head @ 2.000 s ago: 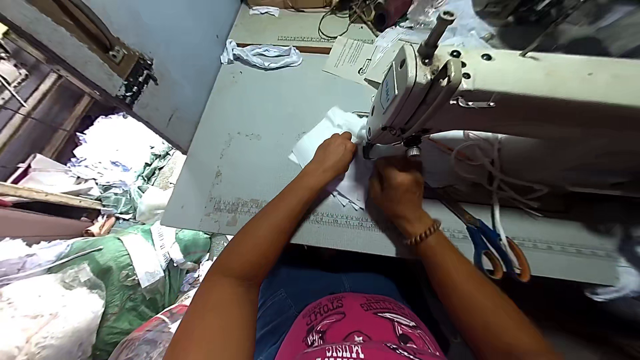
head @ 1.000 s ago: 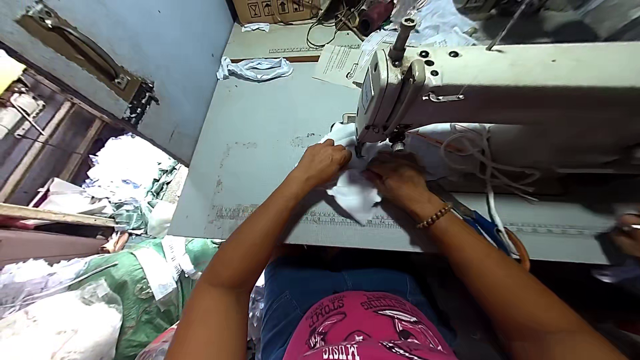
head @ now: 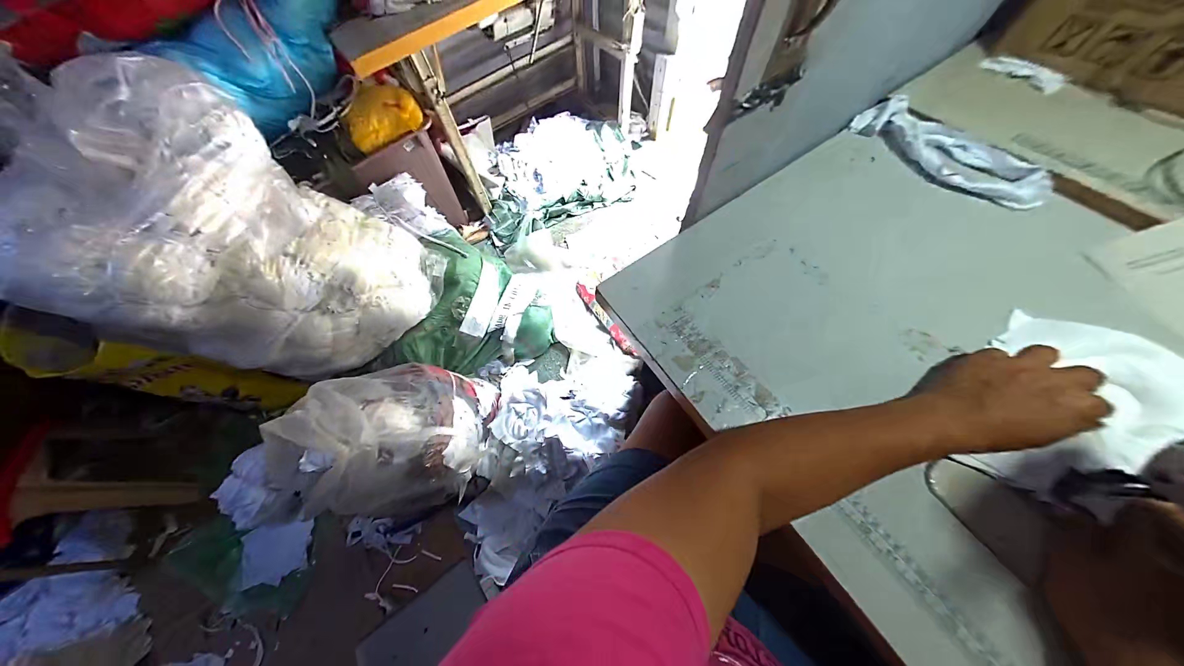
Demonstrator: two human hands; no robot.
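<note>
My left hand [head: 1022,398] is at the right of the head view, its fingers curled on a piece of white cloth [head: 1142,388] that lies on the grey sewing table [head: 832,277]. My right hand [head: 1115,573] is dark and blurred at the lower right edge, partly cut off, just below the cloth. A dark, shiny object [head: 1101,486] lies between the two hands; what it is cannot be told, nor whether my right hand holds it. The sewing machine's head is out of view.
A twisted white cloth strip [head: 962,162] lies at the table's back, near a cardboard box [head: 1091,46]. Left of the table stand clear plastic bags of white material [head: 222,250], a green sack [head: 462,305] and heaps of white scraps [head: 555,416].
The view has swung far to the left, so the sewing machine's head and the blue-handled scissors seen earlier are out of frame. The white cloth now lies more spread out beside my left hand.
</note>
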